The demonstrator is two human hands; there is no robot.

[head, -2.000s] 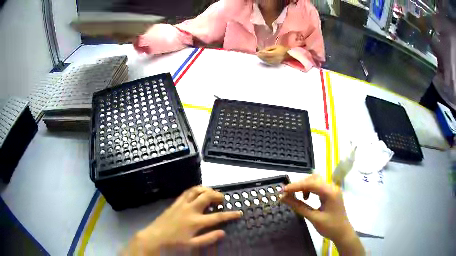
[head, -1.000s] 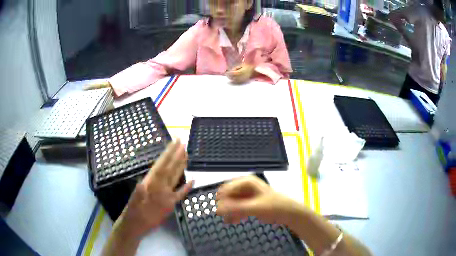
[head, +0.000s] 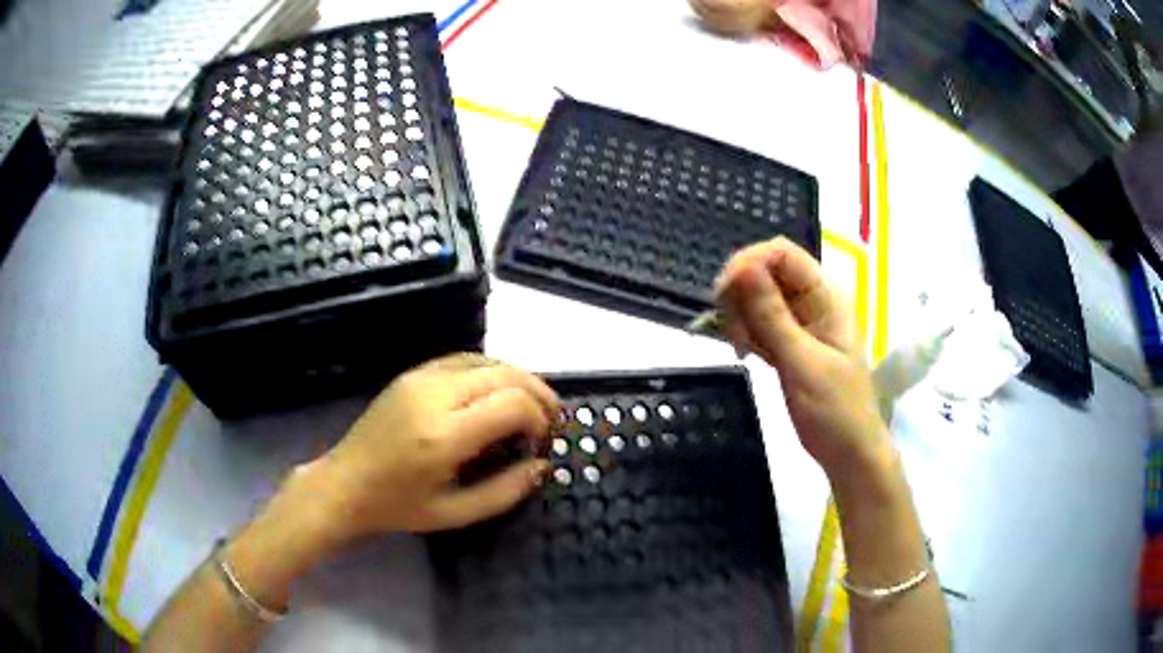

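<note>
The black working tray (head: 663, 536) lies nearest me, with silver-white round components (head: 615, 444) in its top rows and dark pockets below. My left hand (head: 446, 447) rests over the tray's upper left part, fingers curled at the pockets; whether the fingertips hold a component cannot be seen. My right hand (head: 781, 306) is raised above the gap between the working tray and the centre tray, thumb and fingers pinched on a small pale, thin piece (head: 705, 322). The piece is blurred.
A tall stack of black trays (head: 325, 300), its top full of silver dots, stands left. A black tray (head: 638, 230) lies at centre. Pale boards (head: 140, 77) are at far left. A whitish bottle (head: 908, 364), crumpled tissue (head: 980, 357) and another black tray (head: 1036, 293) are right. A pink sleeve (head: 829, 28) shows at top.
My left hand has come down from beside the stack onto the working tray. My right hand has lifted off the tray, up and right, with a pale piece showing. The view has tilted down.
</note>
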